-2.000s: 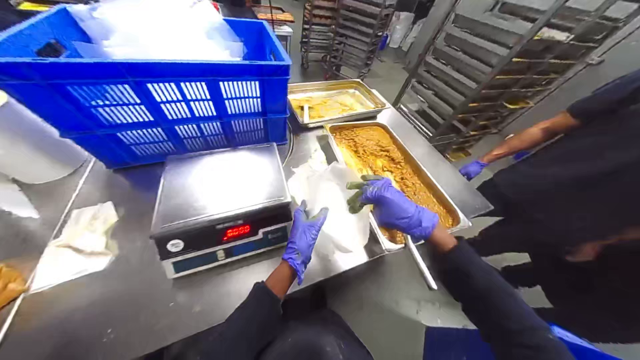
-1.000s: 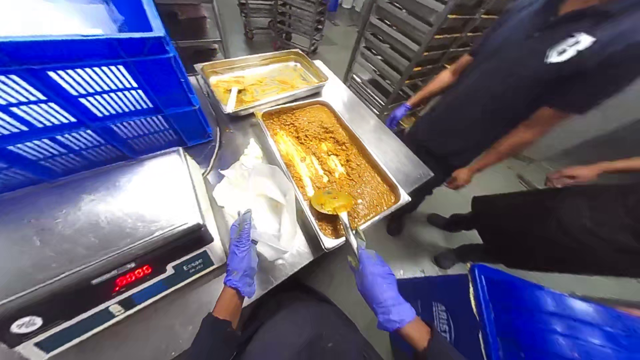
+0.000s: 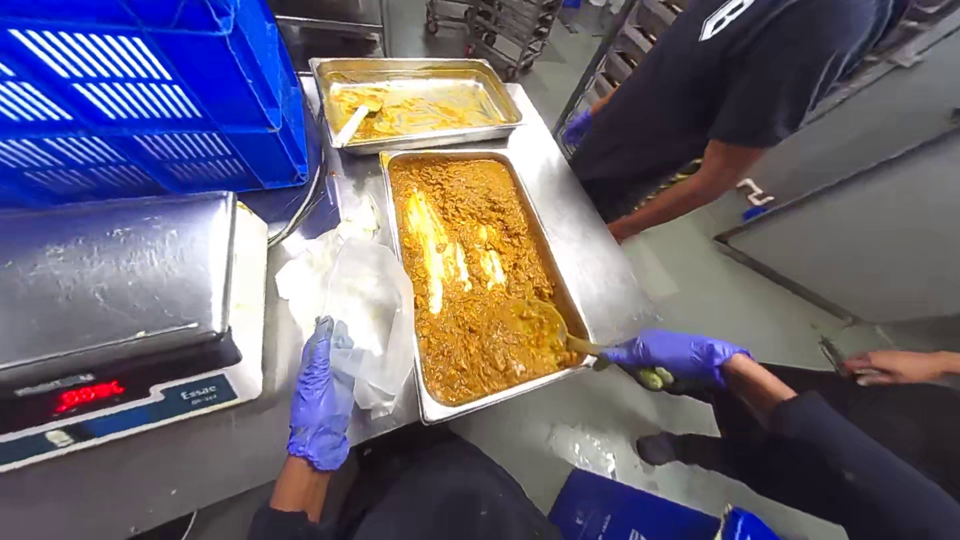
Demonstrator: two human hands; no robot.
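My left hand [image 3: 324,397], in a purple glove, holds a clear plastic bag [image 3: 371,315] between thumb and fingers, over the steel table. My right hand [image 3: 667,360], gloved too and with stained fingertips, grips the handle of a ladle [image 3: 544,326]. The ladle's bowl rests in a brown minced curry near the right front corner of a deep steel tray [image 3: 427,415]. Beside the bag, at the left, stands a digital scale [image 3: 120,277] with a bare steel platform and a lit red display.
Behind the curry tray is a second steel tray [image 3: 420,139] with sauce residue and a white-handled utensil [image 3: 356,124]. A blue plastic crate [image 3: 150,105] stands behind the scale. A co-worker in dark clothes [image 3: 675,97] is beyond the table; another person's hand [image 3: 896,367] shows at right.
My right hand has moved right, and the ladle's bowl has gone from the tray's middle toward its right front corner. Two seconds ago no ladle bowl was visible. My left hand stays at the bag.
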